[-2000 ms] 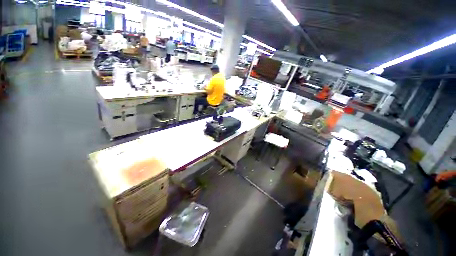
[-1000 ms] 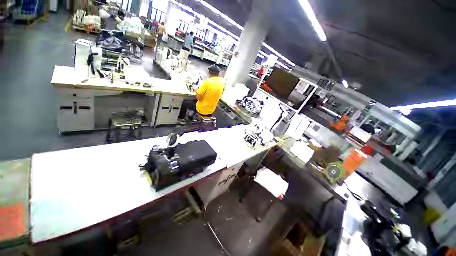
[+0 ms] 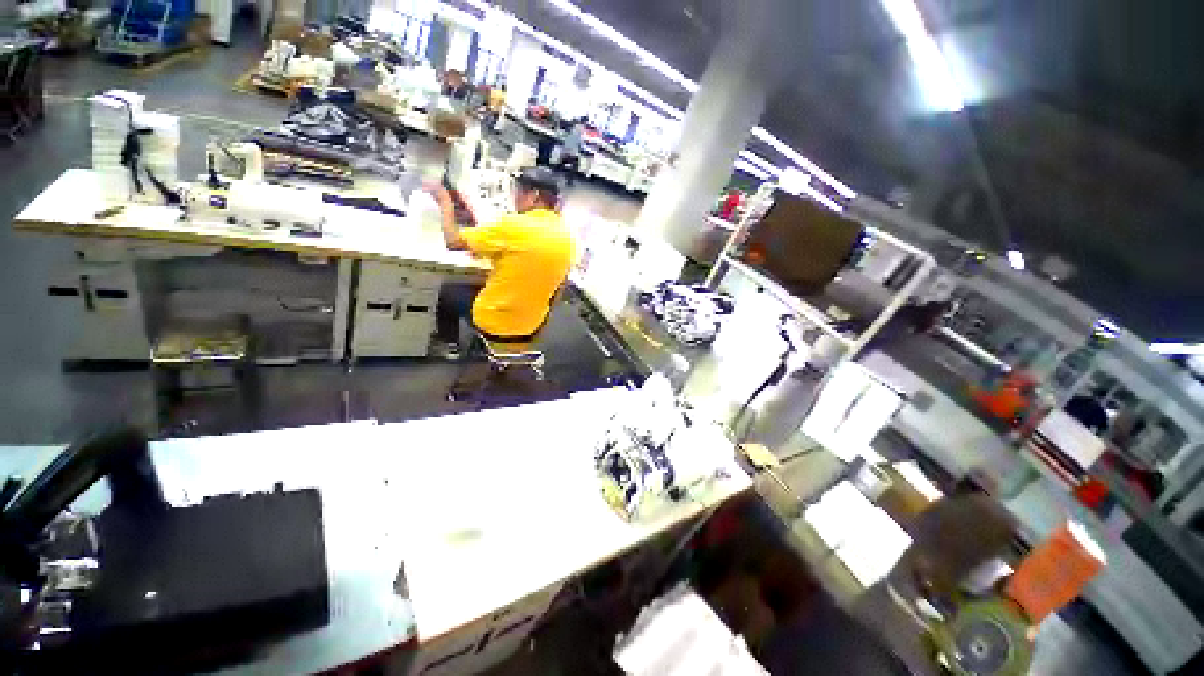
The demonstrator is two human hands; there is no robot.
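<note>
Neither of my hands is in the picture. Nearest in front of me, a black sewing machine (image 3: pixel 218 568) stands on a light-blue table (image 3: pixel 357 535) at the lower left, cut off by the left edge. A white sewing machine (image 3: pixel 647 456) with metal parts at its left end stands on the adjoining pale machine table (image 3: pixel 508 502). A stool with a white top (image 3: pixel 687 641) is at the bottom edge, partly cut off.
A person in a yellow shirt (image 3: pixel 526 271) sits at another table (image 3: pixel 383 235) ahead, with a white machine (image 3: pixel 251 205) and an unused stool (image 3: pixel 201 346). At right are white stacks (image 3: pixel 856 531), a round fan-like thing (image 3: pixel 984 643), an orange box (image 3: pixel 1056 571) and a shelf rack.
The view has moved forward along the tables. The black machine has shifted to the lower left and looks larger; the white machine is nearer. The seated person's arm is now raised.
</note>
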